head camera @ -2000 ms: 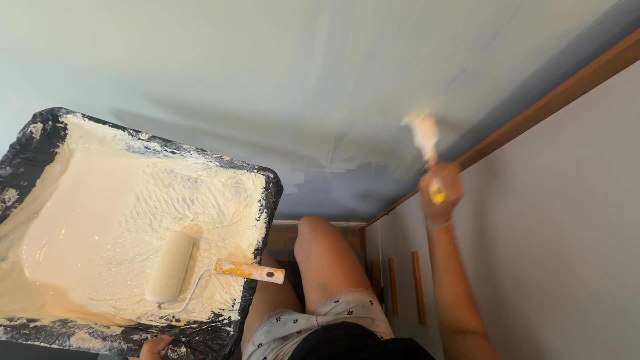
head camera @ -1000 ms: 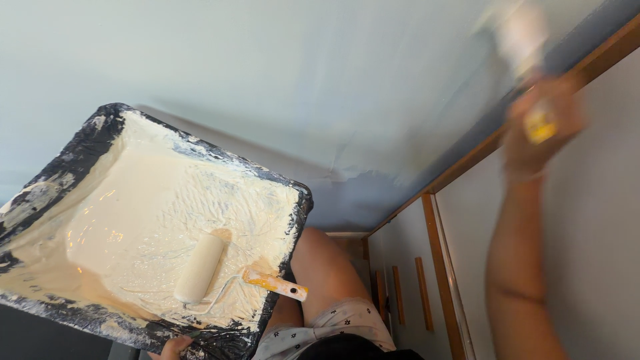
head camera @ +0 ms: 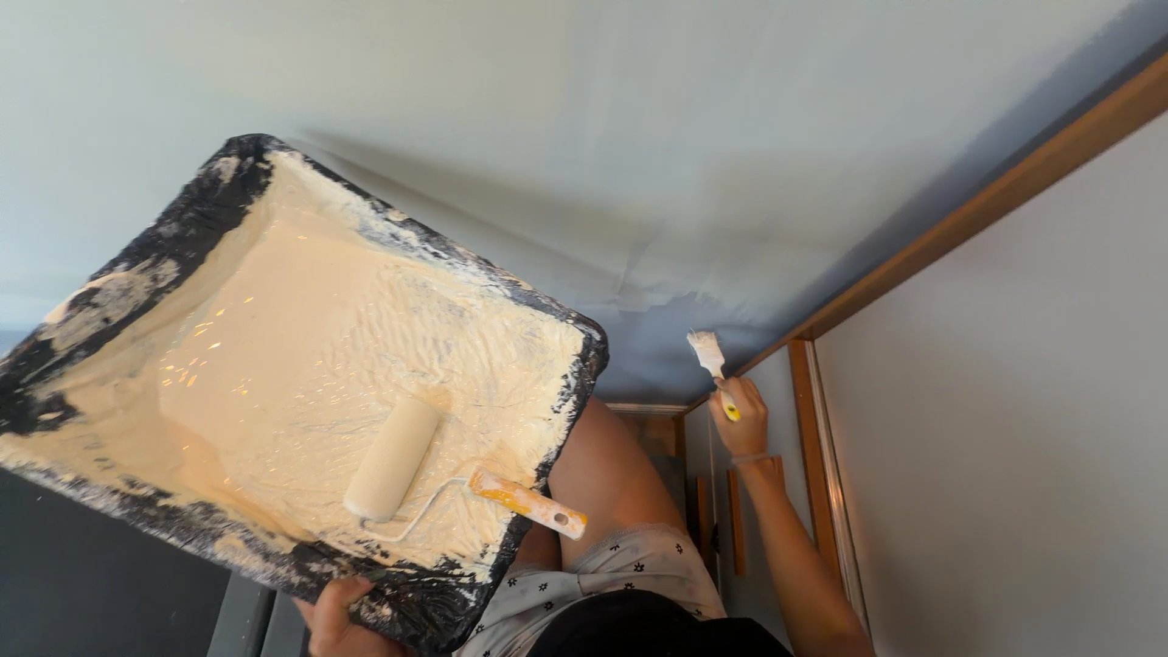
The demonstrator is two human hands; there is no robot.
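My left hand (head camera: 345, 620) grips the lower edge of a black paint tray (head camera: 196, 214), with its thumb over the rim. Cream paint (head camera: 283, 301) covers the inside of the tray, which is held tilted. A small paint roller (head camera: 392, 459) lies in it, and its orange, paint-marked handle (head camera: 527, 502) reaches over the right rim. To the right, my right hand (head camera: 744, 420) is closed around a paintbrush (head camera: 706, 351) with pale, paint-coated bristles. The bristles are near the lower blue-grey part of the wall (head camera: 671, 347); whether they touch it I cannot tell.
A wooden trim (head camera: 985, 224) runs diagonally between the painted wall and a plain pale panel (head camera: 1013, 401) on the right. An upright wooden strip (head camera: 812, 447) stands beside my right forearm. My knees are below the wall, and a dark surface (head camera: 100, 566) lies under the tray.
My right hand with the brush has come down and left from the upper right, where it was blurred a second ago. The roller still lies in the tray, held by my left hand.
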